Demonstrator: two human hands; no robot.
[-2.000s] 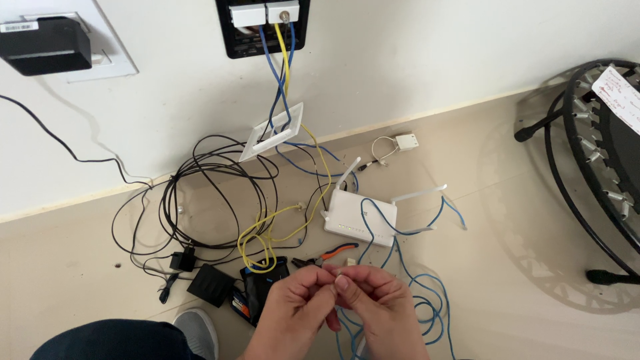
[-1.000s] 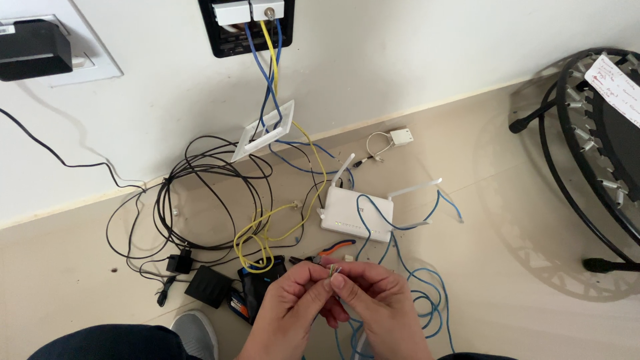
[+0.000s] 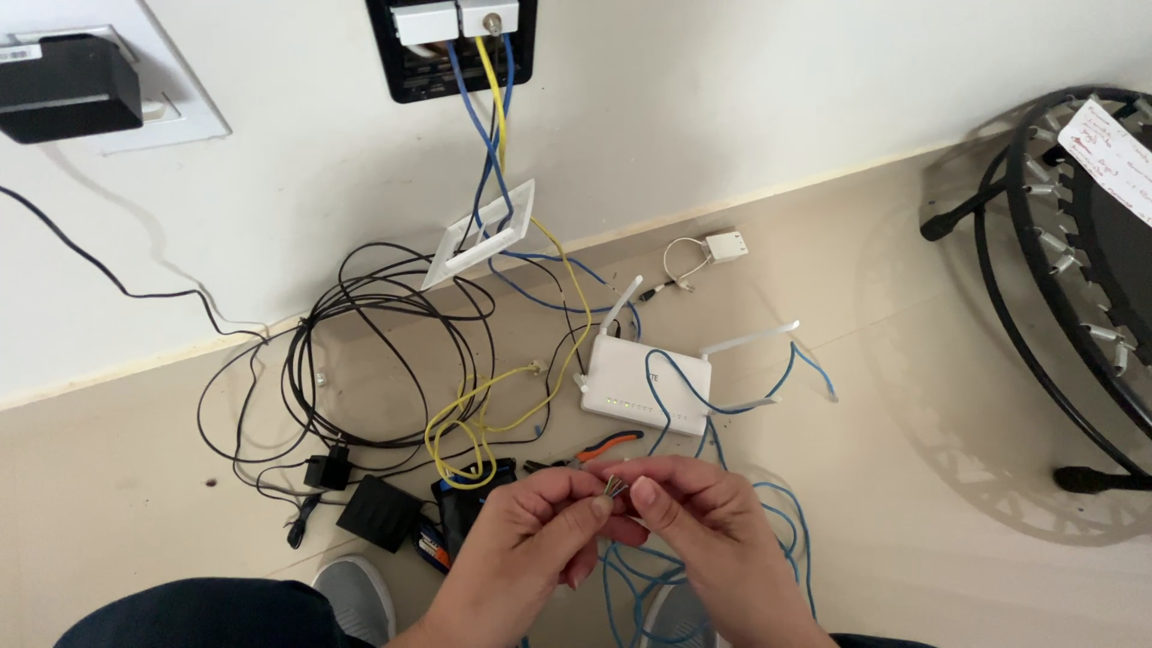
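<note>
My left hand (image 3: pixel 553 522) pinches the fanned-out thin wires (image 3: pixel 615 487) of a cable end between thumb and fingertips. Close beside it, my right hand (image 3: pixel 702 513) has its thumb and index finger at the wires; whether it grips them I cannot tell. Beyond the hands lie pliers with orange and black handles (image 3: pixel 610 445) and a white router (image 3: pixel 643 382) with raised antennas and small lit lights. Blue network cable (image 3: pixel 801 531) lies in loops on the floor below and right of the hands. A yellow network cable (image 3: pixel 450 423) is coiled left of the router.
Black cable (image 3: pixel 297 396) spreads in loops along the wall. A white faceplate frame (image 3: pixel 481 234) hangs around cables from an open wall box (image 3: pixel 463 85). On the floor are a black box (image 3: pixel 378 513), a power adapter (image 3: pixel 328 468) and a white adapter (image 3: pixel 725 247). A mini trampoline (image 3: pixel 1017 207) stands right.
Both hands stay close together. The thin wires between the fingertips now show fanned out, where two seconds ago the fingers hid them.
</note>
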